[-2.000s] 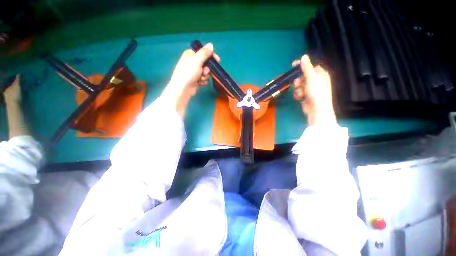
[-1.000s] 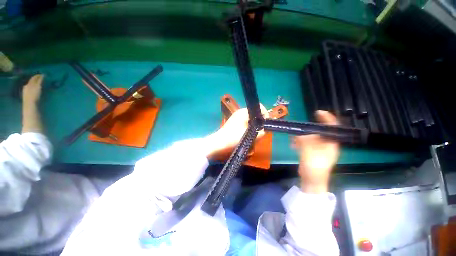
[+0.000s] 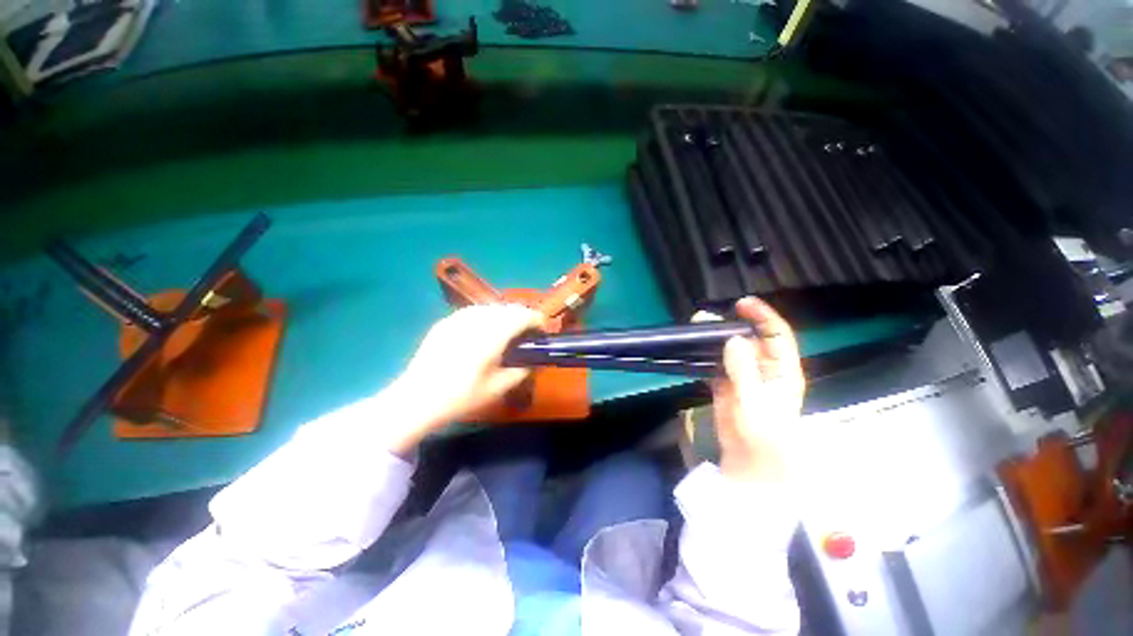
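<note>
The black three-legged frame (image 3: 634, 347) is folded into one long bundle and held level above the bench's front edge. My left hand (image 3: 470, 360) is closed round its left end. My right hand (image 3: 760, 373) grips its right end with thumb and fingers. An orange fixture (image 3: 555, 395) without a frame stands behind and below my left hand, partly hidden by the hand and bundle. A small silvery three-armed centre piece (image 3: 596, 257) is at the tip of the fixture's right arm.
Another black Y-shaped frame (image 3: 186, 307) lies on an orange fixture (image 3: 224, 385) at the left. Black ribbed trays (image 3: 795, 205) are stacked at the right. A white-topped machine (image 3: 907, 460) with a red button (image 3: 839, 545) stands at the lower right. Orange-and-black fixtures (image 3: 429, 81) are at the back.
The black frame has left the fixture, been lifted and turned, and its spread legs are now folded together. The silvery centre piece no longer sits at the frame's centre. The view has shifted right.
</note>
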